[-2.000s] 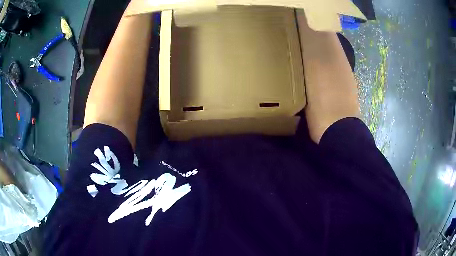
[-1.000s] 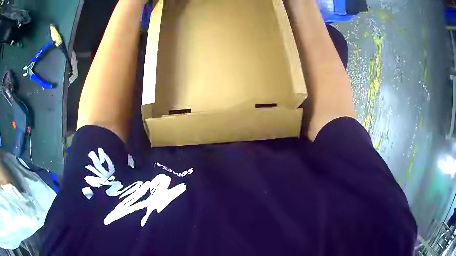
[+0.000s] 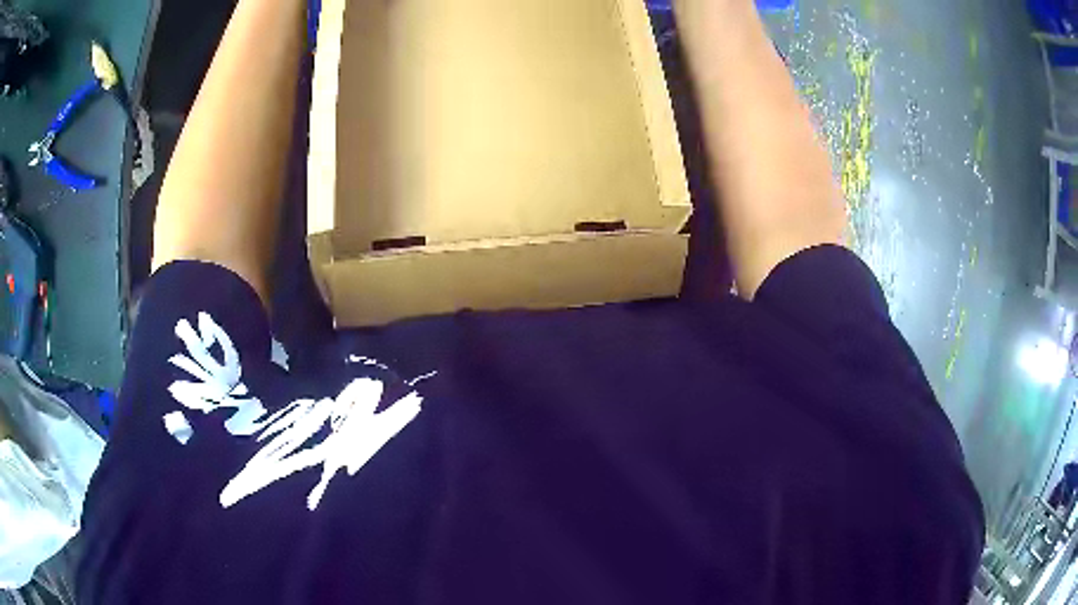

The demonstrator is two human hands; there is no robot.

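An open tan cardboard box [image 3: 502, 118] rests against my dark T-shirt, with its near wall low and two dark slots along the near edge. The part of its inside that shows holds nothing. Its far end is cut off by the top edge of the picture. My forearms run forward along both sides of the box. Both my hands are beyond the top edge, so what they hold cannot be seen.
On the dark green bench at left lie blue-handled cutters [image 3: 73, 130] and a black-and-blue tool [image 3: 24, 284]. A clear plastic bag [image 3: 41, 485] is at lower left. Grey floor with worn yellow marks [image 3: 857, 142] and a metal rack [image 3: 1056, 213] are at right.
The box's far flaps, seen at the top two seconds ago, have gone out of the picture. The box and the bench tools now sit further left in view. The blue thing at upper right is mostly cut off.
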